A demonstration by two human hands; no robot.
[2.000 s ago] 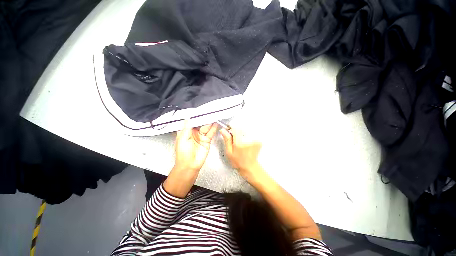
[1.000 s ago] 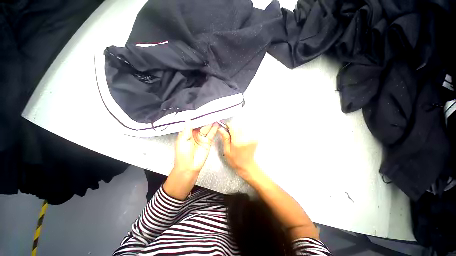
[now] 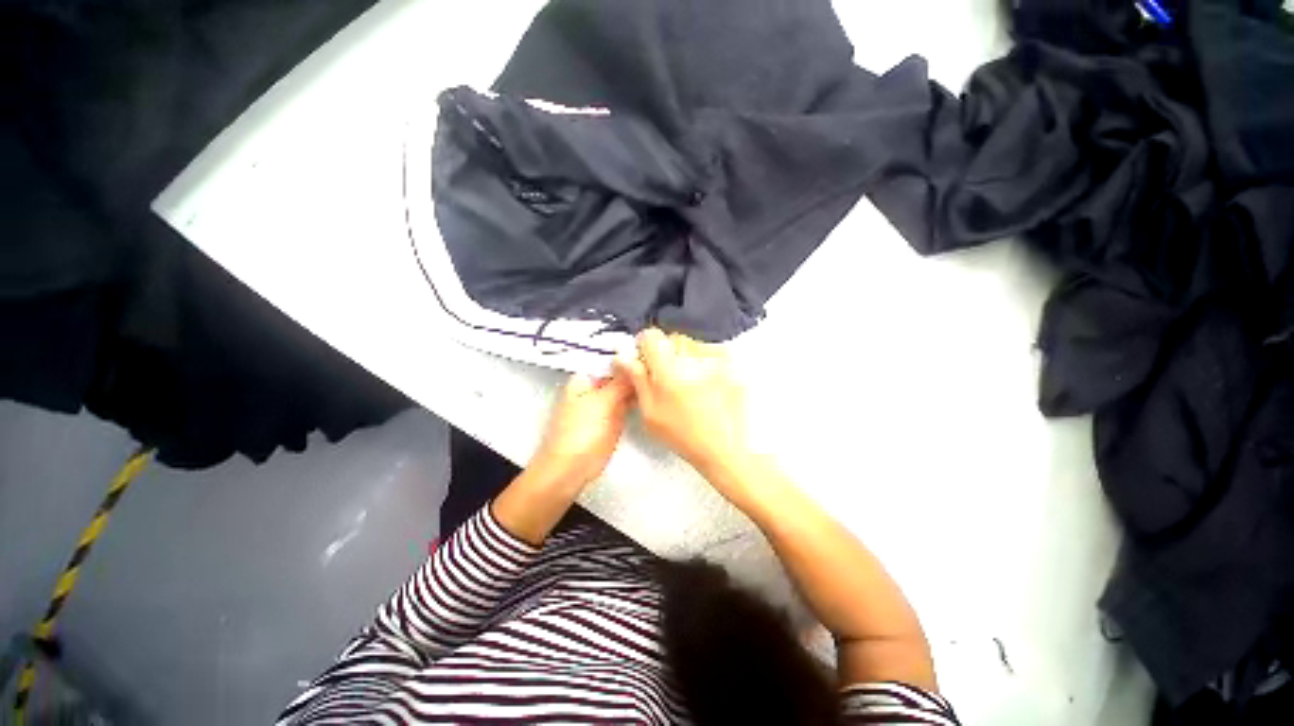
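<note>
The dark trousers [image 3: 766, 142] lie on the white table, with their waist opening towards me. The white waistband lining [image 3: 433, 255] curves along the near edge. Loose threads [image 3: 568, 329] show on it. My left hand [image 3: 582, 426] pinches the near edge of the waistband from below. My right hand [image 3: 684, 390] is beside it, fingertips touching the left hand's, closed on the waistband edge and covering part of the lining. The thread snips cannot be made out now; the right palm is hidden.
The white table [image 3: 979, 496] has its near edge against my body. A crumpled dark garment pile [image 3: 1192, 355] lies at the right, with a small blue item [image 3: 1154, 12] at the top. Dark cloth [image 3: 128, 284] hangs at the left. Yellow-and-black tape [image 3: 88, 546] marks the grey floor.
The view has shifted, so the table and trousers appear further right. My right hand has moved from beside the waistband onto its edge, and the lining there is now folded and covered.
</note>
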